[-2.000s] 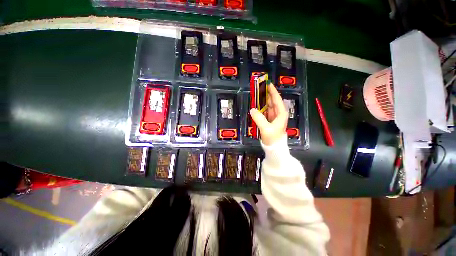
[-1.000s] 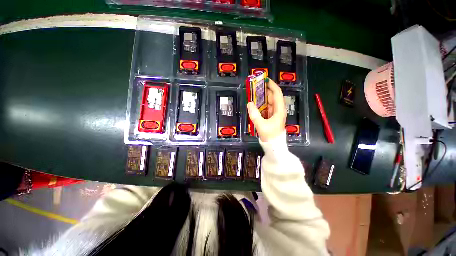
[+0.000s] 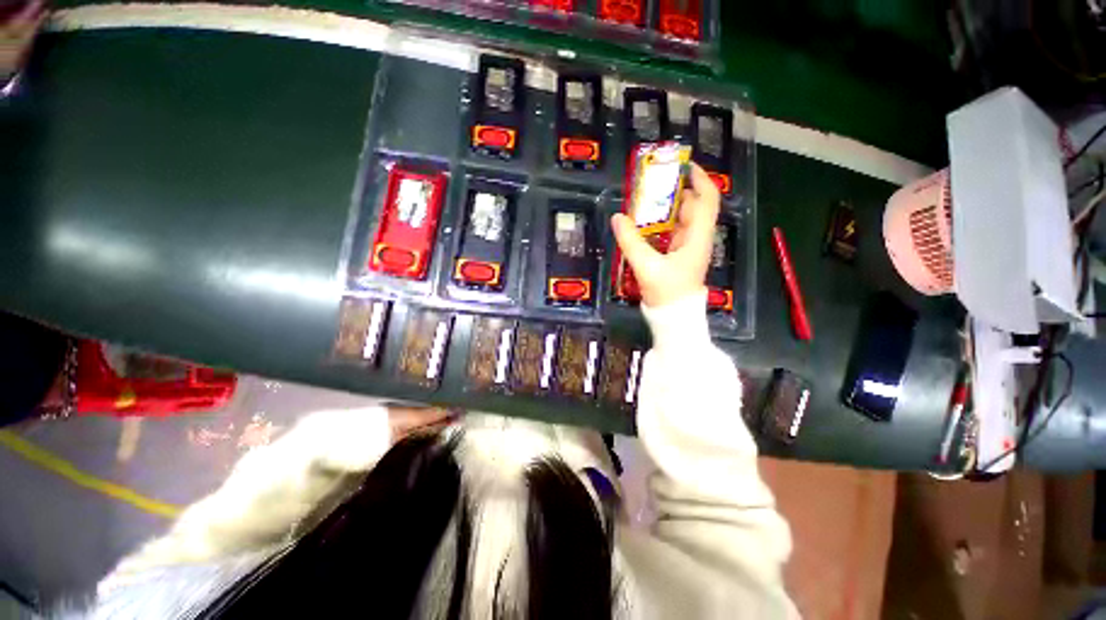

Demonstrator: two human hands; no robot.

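Observation:
My right hand holds a red keypad phone above the right part of the clear tray, its bright screen in a yellow surround facing up. The tray holds several black phones and one red phone, backs up; its top left pocket is empty. Several brownish batteries with white strips lie in a row below the tray. My left hand shows only a sliver by the bench edge, mostly hidden by sleeve and hair; its grip cannot be seen.
To the right lie a red pen, a black piece with a yellow mark, another battery and a dark smartphone. A pink fan and white box stand beyond. Another filled tray is at the top.
The held phone has turned so its screen faces up more and looks brighter. The tray and battery row have shifted right and up in view, and a bit of my left hand now shows.

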